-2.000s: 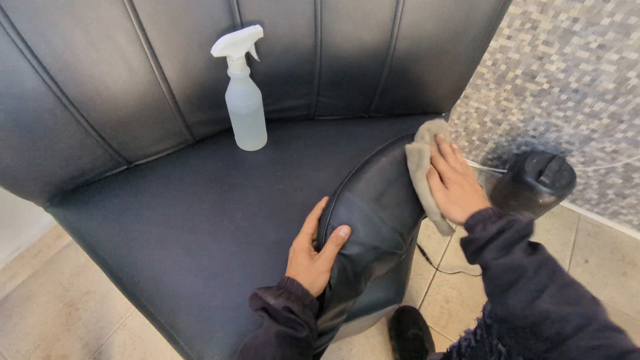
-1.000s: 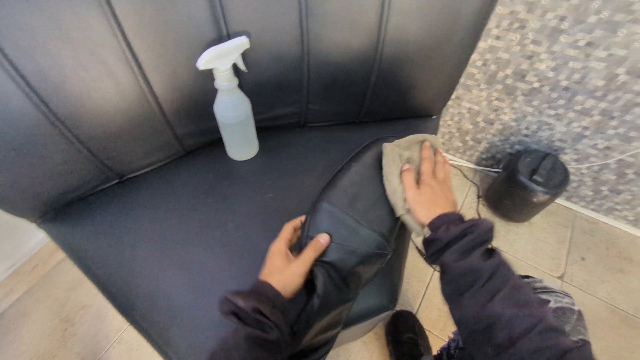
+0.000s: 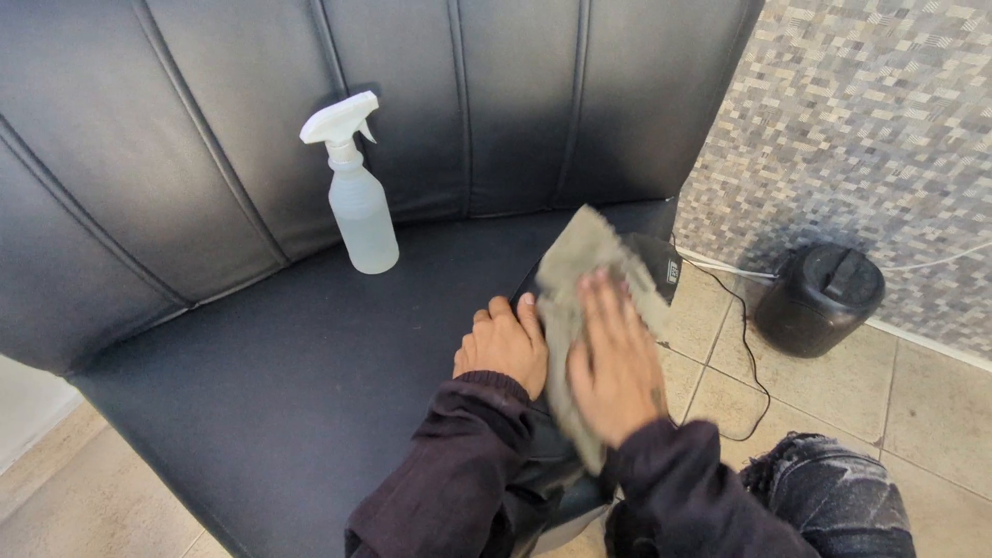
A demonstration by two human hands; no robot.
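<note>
My right hand (image 3: 616, 353) lies flat, pressing a beige-grey cloth (image 3: 577, 263) down on a black leather-like item (image 3: 655, 256), perhaps a bag or cover, that bears a small white label. Most of that item is hidden under the cloth and my arms. Just left of the cloth, my left hand (image 3: 502, 342) rests on the item's edge with its fingers curled; whether it grips the edge cannot be told. Upright on the black padded seat (image 3: 310, 364) stands a white-topped spray bottle (image 3: 364, 225) with clear liquid inside, near the ribbed backrest.
A black cylindrical speaker or canister (image 3: 821, 298) stands on the tiled floor (image 3: 821, 380) at right, beside a mosaic-patterned wall (image 3: 860, 139). White cables run near it, and a thin black cord (image 3: 748, 349) loops over the tiles. My knee (image 3: 837, 496) shows at the lower right.
My right hand has moved with the cloth from the item's far right edge onto its middle. My left hand has shifted and now lies close beside the cloth.
</note>
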